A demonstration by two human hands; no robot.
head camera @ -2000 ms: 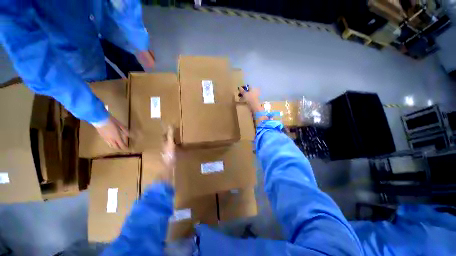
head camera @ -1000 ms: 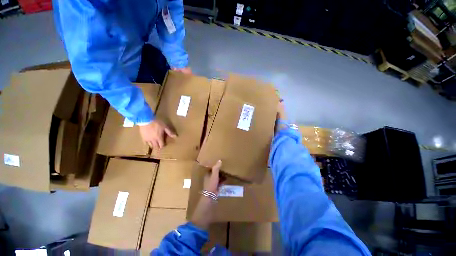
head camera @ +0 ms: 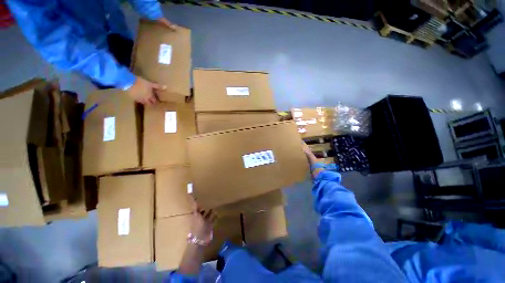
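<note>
A closed brown carton (head camera: 238,179) with a white label is tilted above the stack, between my two hands. My left hand (head camera: 202,222) is at its near left corner, with a thin bracelet on the wrist. My right hand (head camera: 312,157) is at its right side, a light blue band on the wrist. The fingers of both hands are partly hidden by the carton. Other closed cartons lie below and around it, one at the back (head camera: 232,100) and one at the front left (head camera: 123,243).
A person in a blue smock (head camera: 72,38) at the back left holds another carton (head camera: 152,61) with two hands. Open or nested cartons (head camera: 16,160) stand at far left. A black crate (head camera: 404,135), a wrapped carton (head camera: 313,122) and a dark tray of small parts (head camera: 350,155) stand at right.
The carton between my hands has turned so its long side runs across and has come nearer me. The other person has lifted a carton at the back left.
</note>
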